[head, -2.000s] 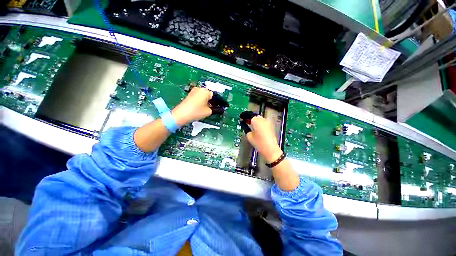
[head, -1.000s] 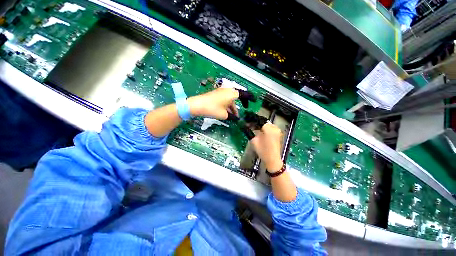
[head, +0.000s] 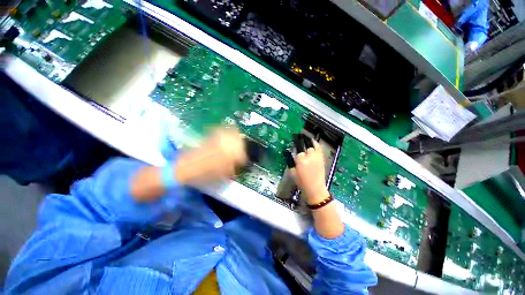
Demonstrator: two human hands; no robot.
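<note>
A green circuit board [head: 213, 86] with white patches and small parts lies on the line in front of me. My left hand [head: 216, 155], with a light blue wrist strap, is blurred over the board's lower part; its black-covered fingertips point right, and I cannot tell whether they hold a part. My right hand [head: 308, 164], with black finger cots and a dark red-brown bracelet, is over the board's right end beside the gap. Its covered fingers are partly spread; whether a tiny part is between them cannot be told.
More circuit boards [head: 374, 184] lie left and right, with bare metal gaps [head: 124, 69] between. Pale conveyor rails [head: 242, 62] edge them. Behind are black trays with grey-silver components [head: 265, 39] and yellow components [head: 314, 72], papers [head: 442, 112] and another person's blue sleeve [head: 475, 23].
My left hand has moved left and down, away from my right hand. My right hand's fingers now point up and are more apart. The view has tilted slightly.
</note>
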